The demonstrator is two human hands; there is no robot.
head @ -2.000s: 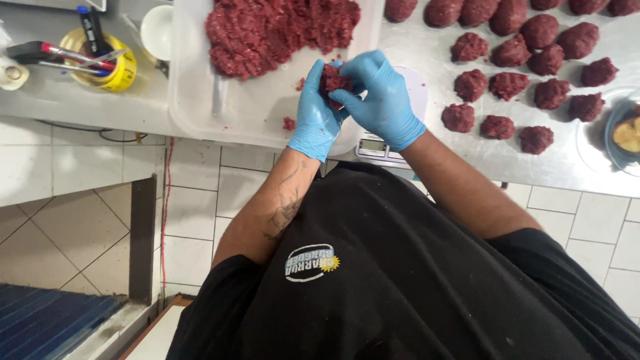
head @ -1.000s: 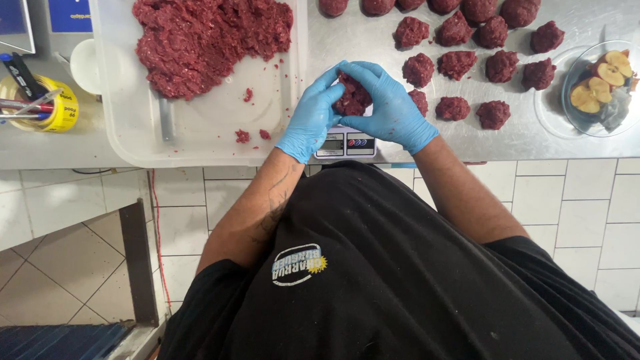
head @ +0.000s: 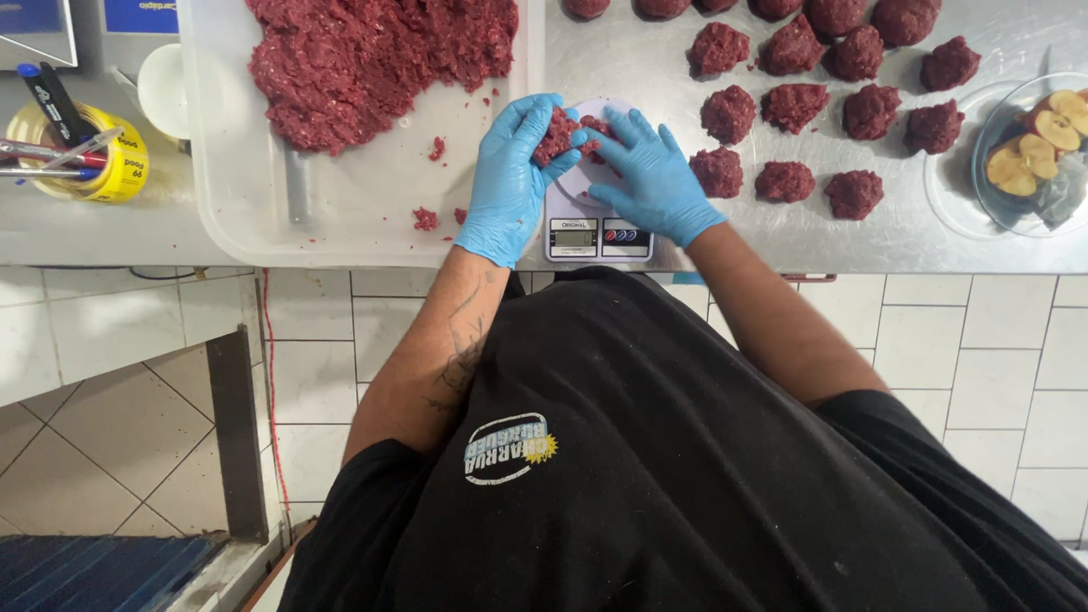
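My left hand [head: 517, 174], in a blue glove, holds a lump of ground meat [head: 556, 136] between its fingers, at the left side of a white digital kitchen scale [head: 557, 200]. Over the scale's plate is my right hand [head: 659, 174], also gloved, with its fingers spread. Another piece of ground meat [head: 597, 136] lies at its fingertips; whether it rests on the plate or is held, I cannot tell. A large mass of ground meat [head: 374, 64] fills the upper part of the translucent plastic tub [head: 212, 170] on the left. Rows of meat balls [head: 784, 181] sit right of the scale.
A glass bowl [head: 977, 183] with cut apple pieces stands at the far right of the steel table [head: 765, 246]. At the left are a yellow tape roll [head: 132, 161] holding pens and a marker, and a small white bowl [head: 163, 92]. Meat crumbs [head: 425, 219] lie in the tub.
Both hands were cupped together around one meat lump; now they are apart, with the right hand spread over the scale and the left still holding meat. More of the scale shows.
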